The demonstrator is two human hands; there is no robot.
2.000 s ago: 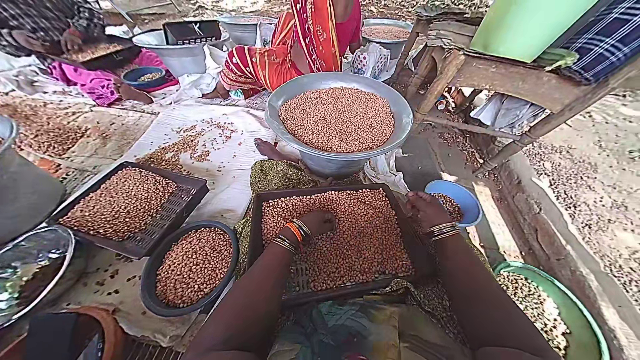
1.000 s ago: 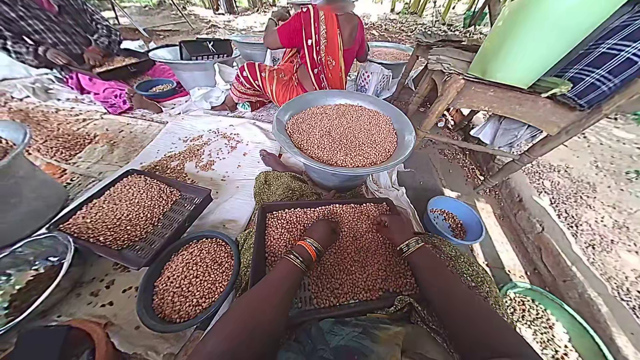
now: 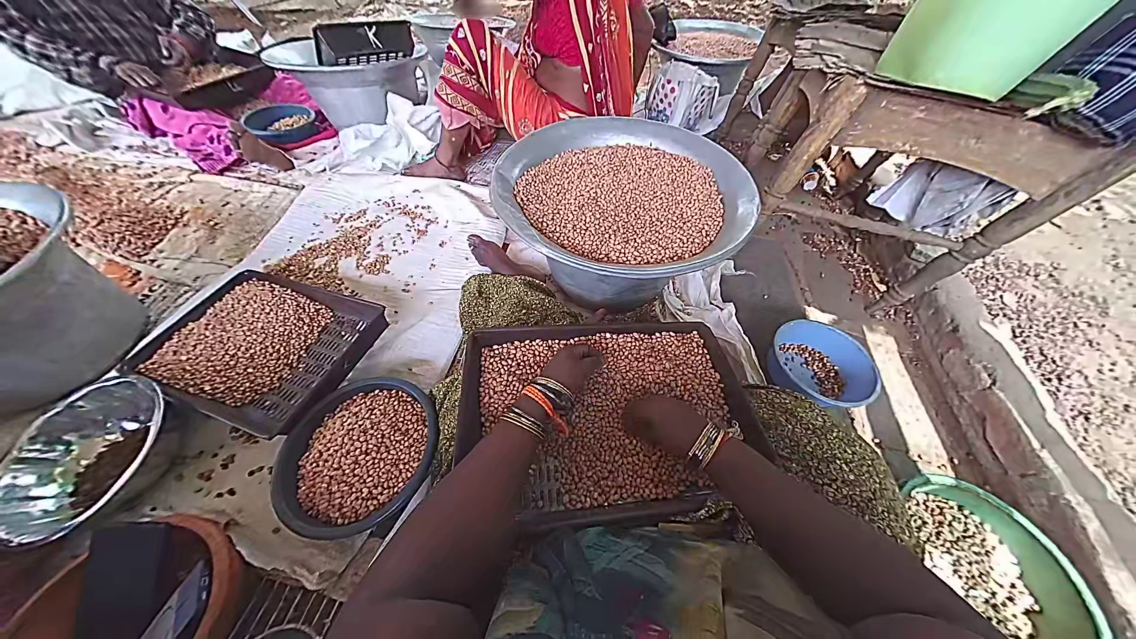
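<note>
A dark slatted plastic tray (image 3: 612, 515) lies across my lap, holding a layer of reddish-brown nuts or seeds (image 3: 639, 373). Over the tray's upper left part, my left hand (image 3: 575, 366) has its fingers curled down at the nuts; whether it pinches any is hidden. My right hand (image 3: 664, 422) rests among the nuts right of centre, its fingertips hidden. Both wrists wear bangles. Just beyond the tray stands a large metal basin (image 3: 621, 257) heaped with the same nuts. To the right, a small blue bowl (image 3: 865, 368) contains some darker pieces.
Left are another filled tray (image 3: 355, 333), a dark round tub of nuts (image 3: 424, 444), a shiny metal bowl (image 3: 44, 524) and a metal pot (image 3: 62, 337). A green basin (image 3: 1065, 577) sits lower right, a wooden stand (image 3: 950, 133) upper right. Two people sit ahead.
My right hand was at the blue bowl in the first frame, then came over the tray, and now lies lower among the nuts. My left hand has moved away from the tray's left side.
</note>
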